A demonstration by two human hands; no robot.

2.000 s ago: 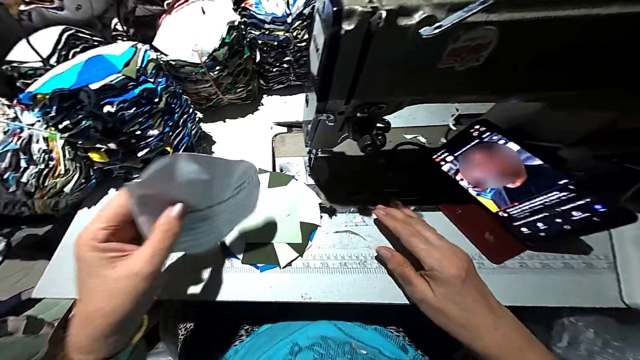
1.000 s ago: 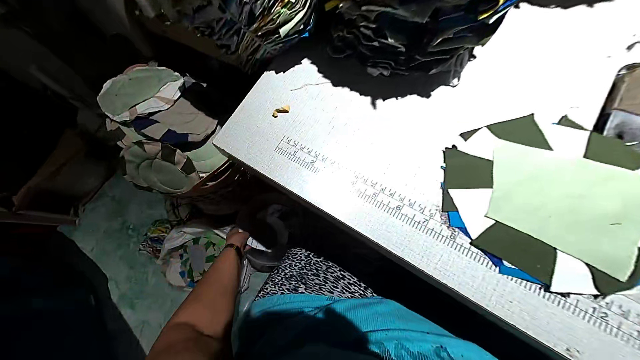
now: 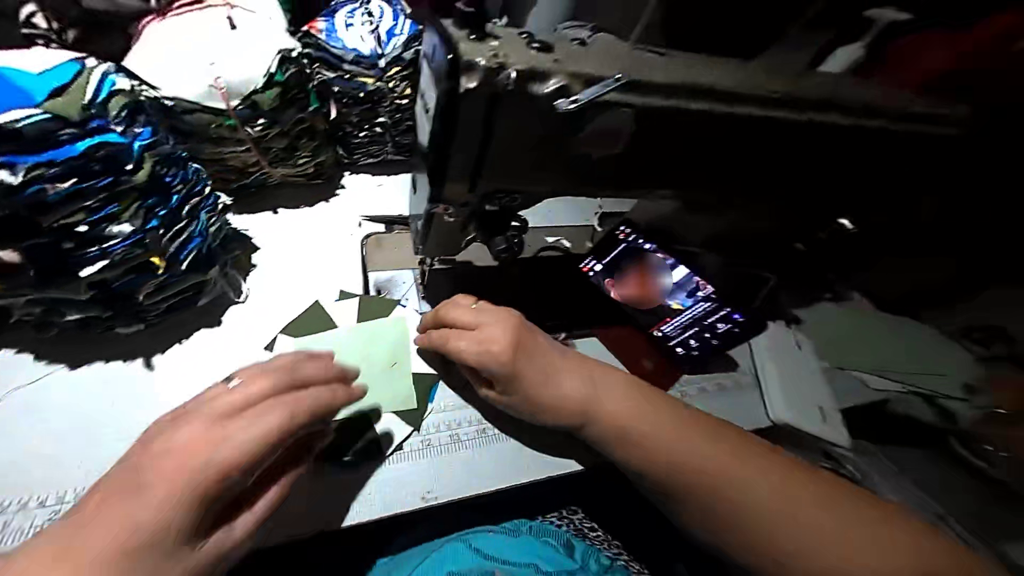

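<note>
A pale green fabric square (image 3: pixel 382 364) lies on top of a fanned stack of green and white fabric pieces (image 3: pixel 310 322) on the sewing machine's table. My left hand (image 3: pixel 240 432) hovers at the square's left edge, fingers together and slightly bent, with nothing seen in it. At the stack's right edge is my right hand (image 3: pixel 484 348), its fingers curled with the tips near the fabric; whether it pinches a piece cannot be told. Just behind the stack stand the needle and presser foot (image 3: pixel 424 276) of the sewing machine (image 3: pixel 528 136).
Tall stacks of layered fabric pieces (image 3: pixel 104 200) stand at the left and back left. A lit smartphone (image 3: pixel 664 296) lies right of the needle on a dark red item (image 3: pixel 636 352). A printed ruler scale (image 3: pixel 456 440) runs along the table's front (image 3: pixel 400 480).
The grey fabric piece that my left hand held two seconds ago is no longer in view. One second ago a hand was down beside the table; both hands are now at the fabric stack. The view has swung back.
</note>
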